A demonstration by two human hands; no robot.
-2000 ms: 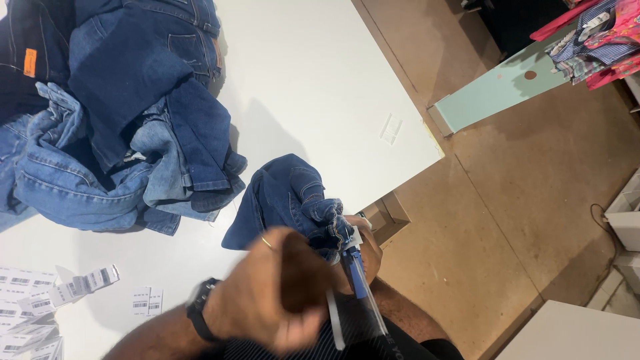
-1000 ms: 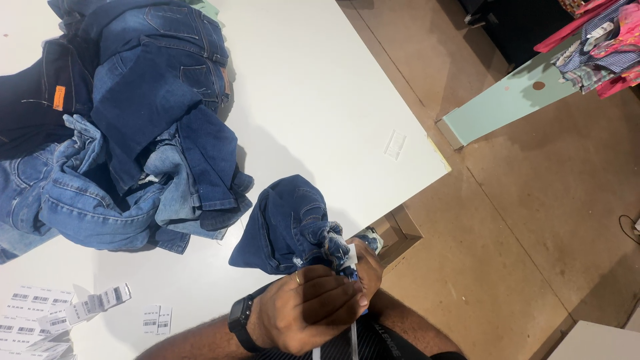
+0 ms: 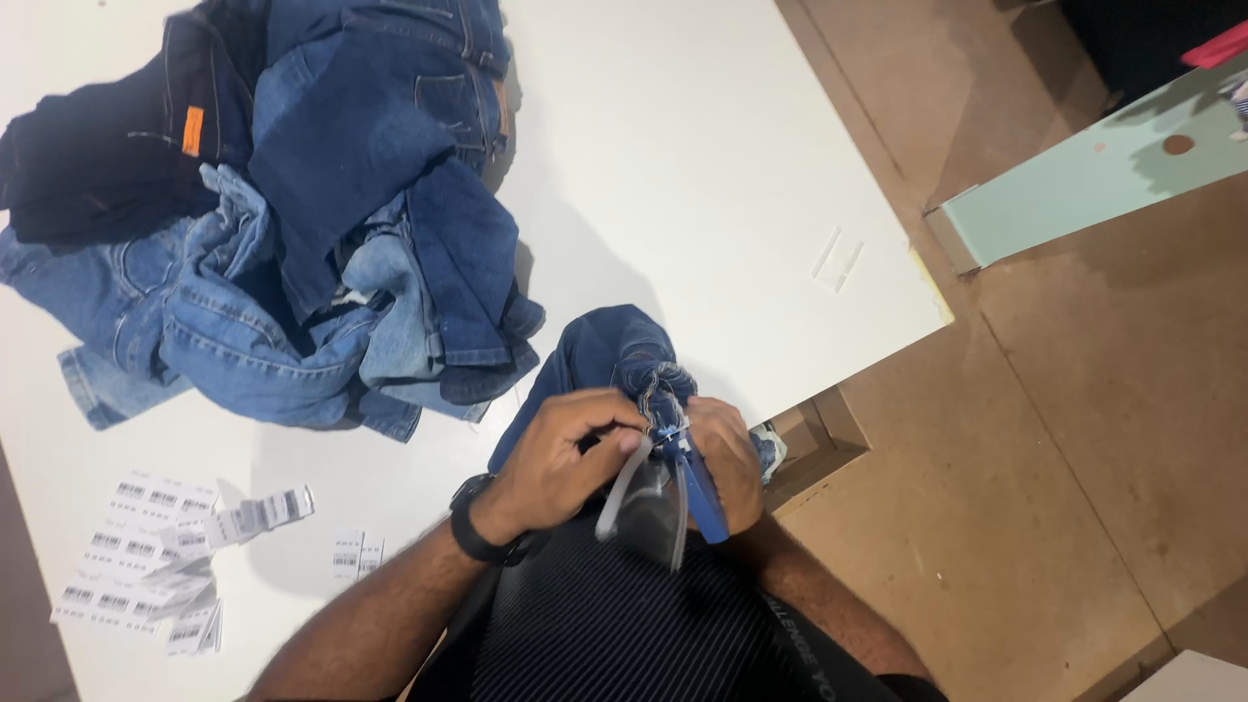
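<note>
A dark blue denim garment lies bunched at the near edge of the white table. My left hand, with a black watch on its wrist, pinches the garment's bunched edge and the top of a translucent plastic strip. Around a blue handheld tool, seemingly a tagging gun, my right hand is closed, with its tip against the denim. Clear strips hang from the tool between the hands. The tool's tip and the fingers behind it are partly hidden.
A heap of jeans covers the table's left back part. Printed barcode labels lie at the near left. Small clear plastic strips rest near the table corner. Below the edge is an open cardboard box; a pale green panel stands beyond.
My left hand, blurred over the tool two seconds ago, has moved to the bunched denim edge. One second ago both hands were close together there; now they are slightly apart, with the blue tool more visible.
</note>
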